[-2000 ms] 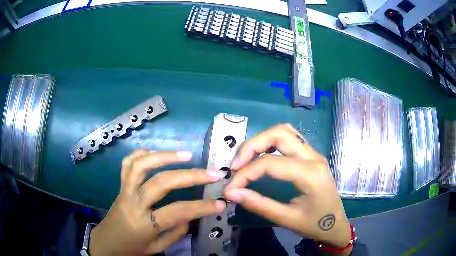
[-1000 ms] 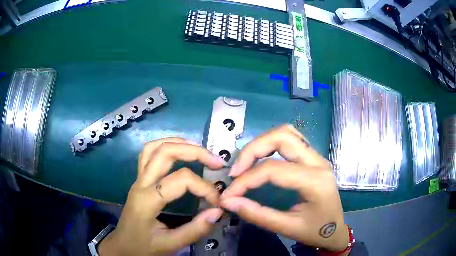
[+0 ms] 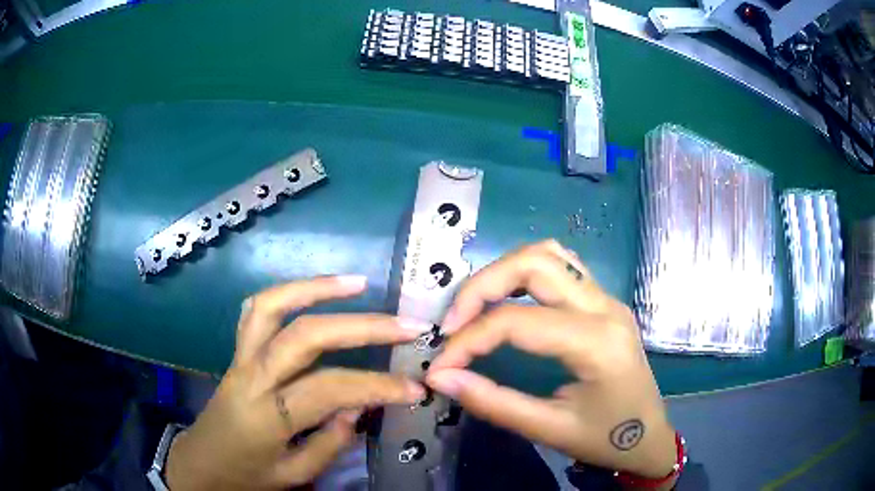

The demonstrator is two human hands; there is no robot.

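Note:
A grey metal block (image 3: 413, 316) with a row of round dark holes stands lengthwise in front of me, its near end cut off by the lower edge. Small bright pieces sit in several holes. My left hand (image 3: 307, 360) lies over its left side, fingertips on the block near two middle holes. My right hand (image 3: 552, 355) is at its right side, thumb and fingers pinched together at a hole. Whether a tiny part is between these fingertips is too small to tell. A second holed block (image 3: 230, 213) lies slanted at left.
Clear ribbed trays (image 3: 50, 216) lie at far left. A large tray stack (image 3: 705, 245) and a smaller one (image 3: 814, 264) stand at right. Tiny parts (image 3: 579, 222) lie scattered right of centre. Dark toothed blocks (image 3: 465, 46) and a labelled grey bar (image 3: 583, 115) lie beyond, near blue tape (image 3: 543, 143).
The block now shows further up in the view. My left fingers spread from a curled pinch and rest flatter on the block. My right hand stays pinched at the block.

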